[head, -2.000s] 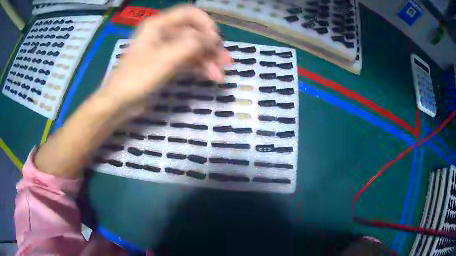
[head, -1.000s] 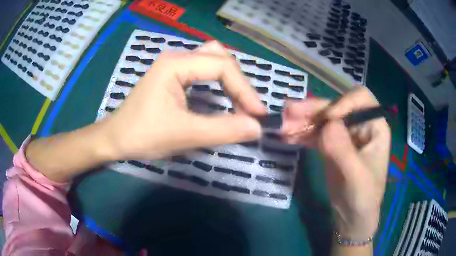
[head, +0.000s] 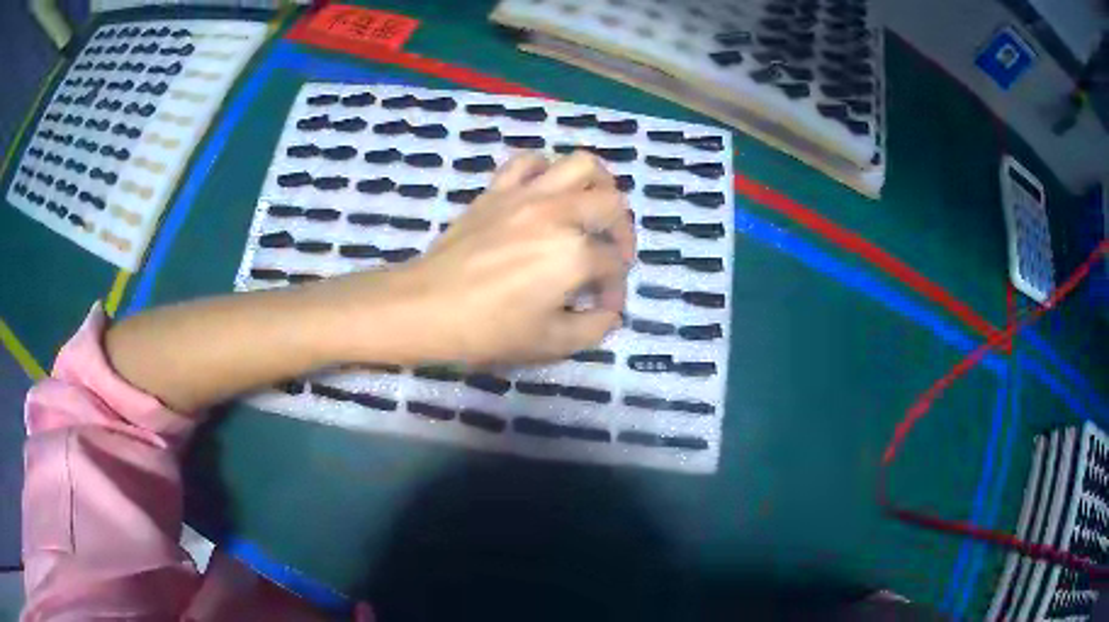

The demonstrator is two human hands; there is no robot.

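The white foam tray (head: 462, 286) lies flat on the green mat, with rows of small black parts (head: 562, 394) in its slots. My left hand (head: 541, 273) is over the middle of the tray, fingers bent down towards the slots right of centre. The fingertips and anything between them are hidden by the hand, so I cannot tell if it holds a part. My right hand is out of the picture.
A partly filled tray (head: 170, 152) is at the left. A stack of trays (head: 681, 103) is at the far side, another (head: 1034, 522) at the lower right. A red label (head: 353, 27), a calculator (head: 1029, 231) and a red cord (head: 902, 444) also show.
One second ago both hands met above the tray, a small dark part between them and a dark pen-shaped tool in my right. Now my left hand is lower over the tray and my right has left the view.
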